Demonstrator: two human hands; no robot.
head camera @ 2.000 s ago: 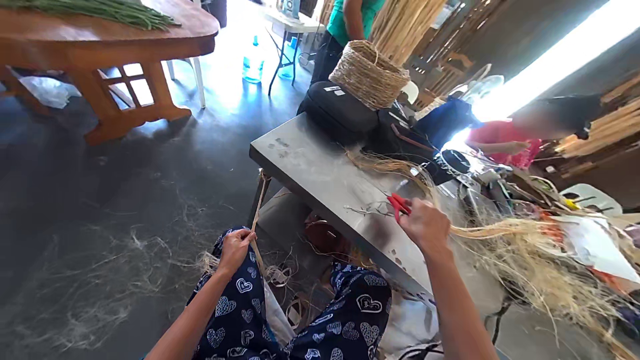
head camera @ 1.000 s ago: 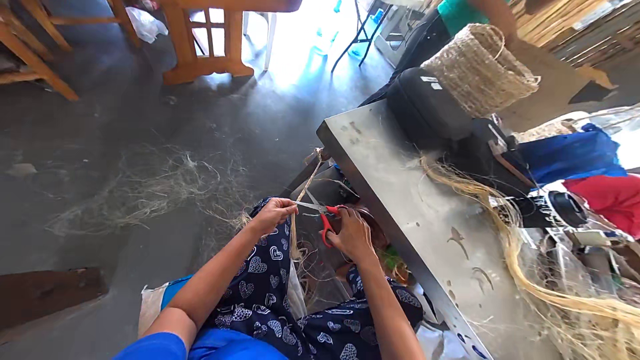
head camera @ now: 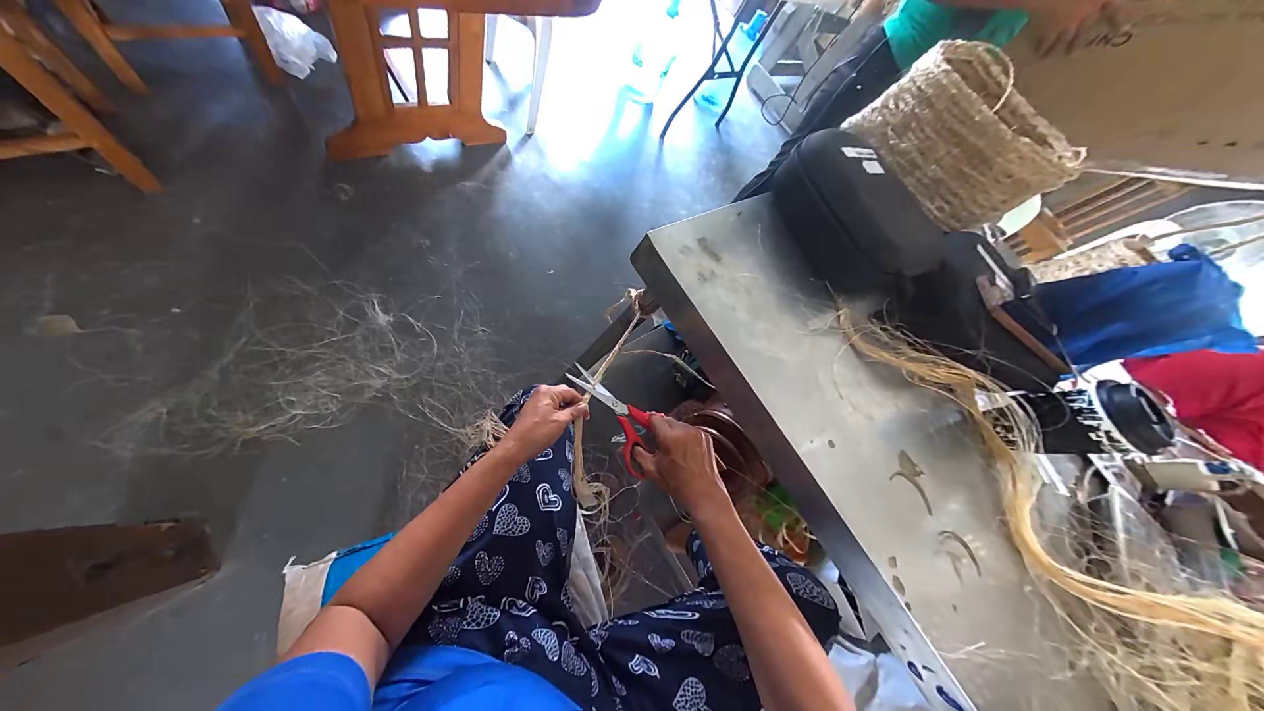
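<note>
Red-handled scissors (head camera: 632,432) are in my right hand (head camera: 681,459), blades apart and pointing up-left, lying against a braided strand of pale plant fiber (head camera: 617,351). The strand runs from a knot at the metal table's corner down to my lap. My left hand (head camera: 546,420) pinches it just beside the blades. Below my fingers the fiber hangs in a flat band with a frayed bunch (head camera: 590,491). Whether the blades touch the strand I cannot tell.
The metal table (head camera: 790,385) holds a long fiber hank (head camera: 1017,494), a black case (head camera: 854,202) and a woven basket (head camera: 963,133). Loose fibers (head camera: 336,365) litter the floor at left. A person in a green top stands at the upper right, beside cardboard (head camera: 1155,99).
My right hand has brought the red scissors from over the table to the strand by my left hand. The blades have since tilted upward along it. The view has swung.
</note>
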